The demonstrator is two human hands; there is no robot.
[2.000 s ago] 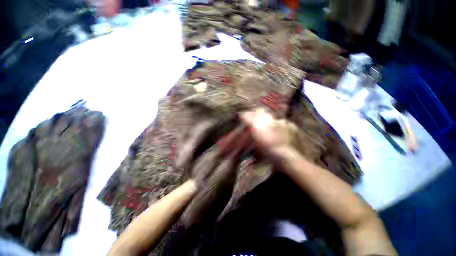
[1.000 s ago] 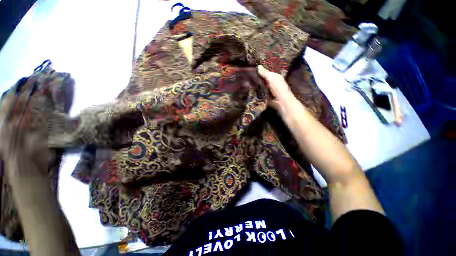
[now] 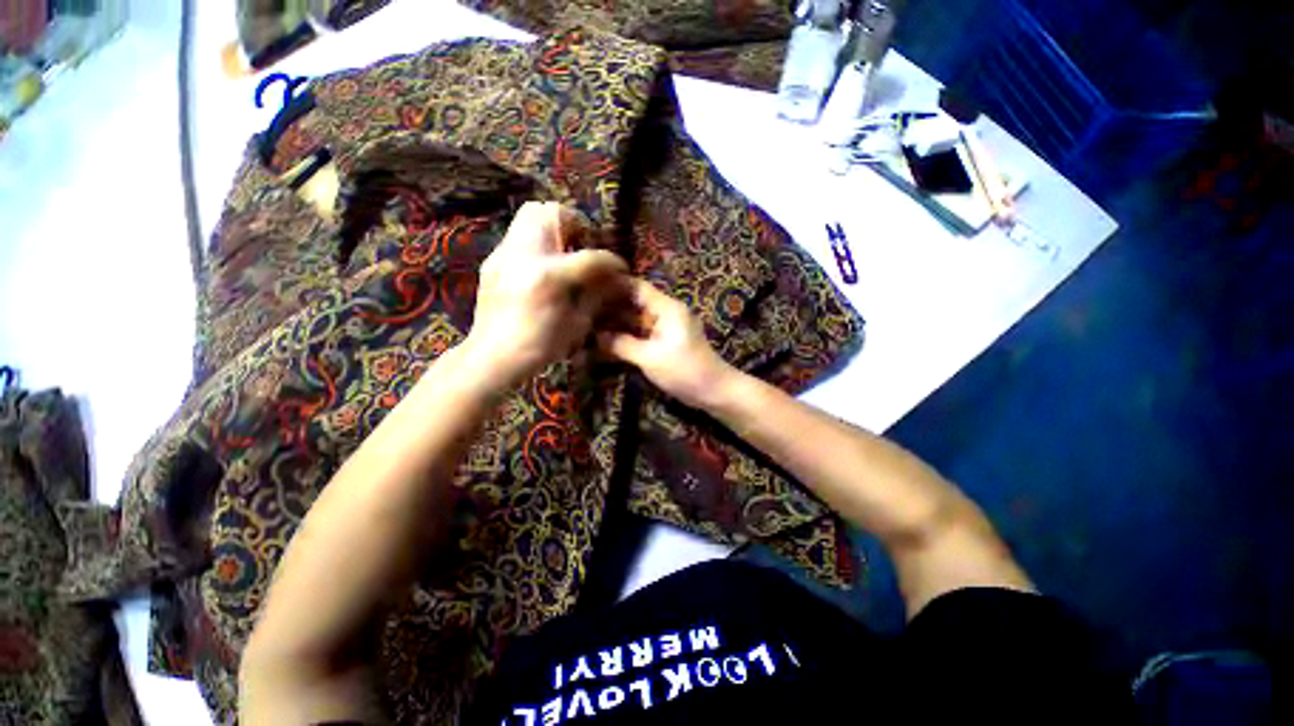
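A patterned jacket (image 3: 369, 369) with red, gold and cream scrolls lies spread on the white table in front of me. A dark hanger hook (image 3: 281, 114) sticks out at its neck, next to a small patch of tan lining (image 3: 321, 185). My left hand (image 3: 546, 291) is closed on the jacket's fabric near its front edge. My right hand (image 3: 656, 341) pinches the same area of fabric just beside and below it. The fingertips meet closely, and the exact fold between them is hidden.
Small dark red-black snips (image 3: 842, 254) lie on the white table (image 3: 979, 305) right of the jacket. Clear bottles (image 3: 812, 64) and a tray with a black item (image 3: 938, 170) are at the right corner. Another jacket (image 3: 36, 525) lies at left. A blue crate (image 3: 1086, 85) stands beyond.
My left hand has come from the far left to the jacket's middle, beside my right hand. Both now hold the fabric. The view has shifted, so the jacket appears further left.
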